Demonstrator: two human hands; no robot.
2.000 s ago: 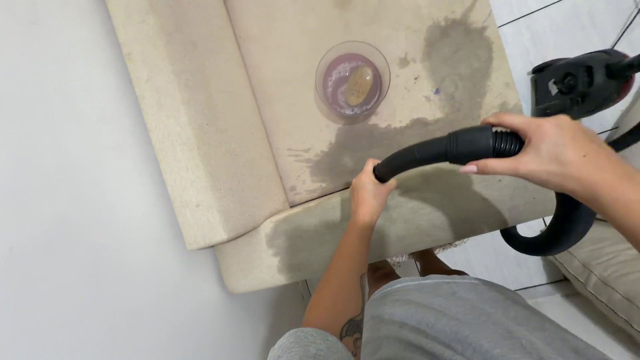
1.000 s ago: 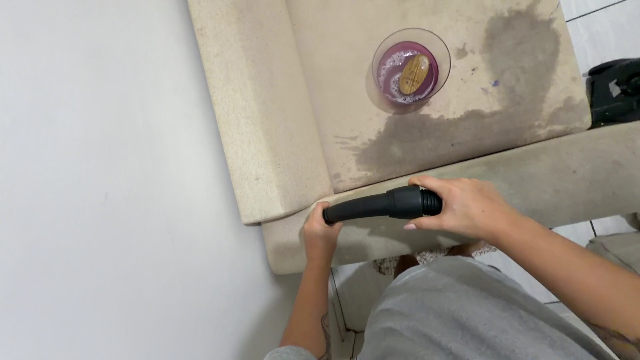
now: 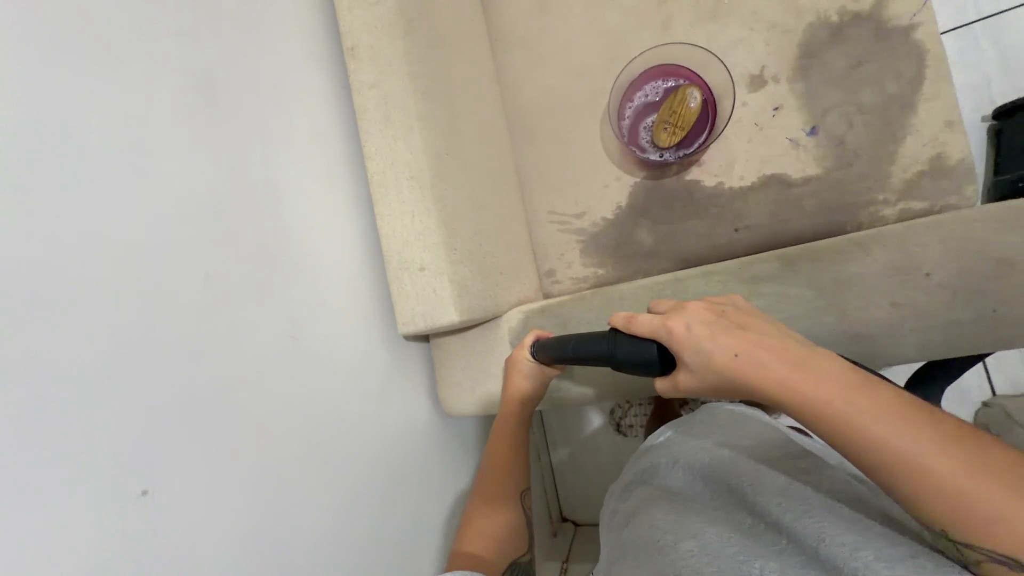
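A black vacuum cleaner hose handle (image 3: 588,350) lies level over the beige sofa's armrest (image 3: 848,280). My left hand (image 3: 530,372) grips its narrow left end, and my right hand (image 3: 704,344) is closed round its thicker right end. What the handle's far end touches is hidden under my left hand. On the seat cushion (image 3: 560,96), beyond the armrest, stands a clear round bowl (image 3: 722,76) of foamy purple liquid with a wooden oval brush (image 3: 678,117) in it. Dark wet patches (image 3: 720,216) spread over the cushion around the bowl's near and right sides.
A white wall (image 3: 184,264) runs along the left, close to the sofa's backrest (image 3: 432,176). At the right edge, part of a black appliance (image 3: 1006,152) stands on white floor tiles (image 3: 972,48). A black hose or strap (image 3: 944,376) shows behind my right forearm.
Both hands, with the handle, have moved left along the armrest toward the backrest end. The view has shifted, so only an edge of the black appliance still shows at right.
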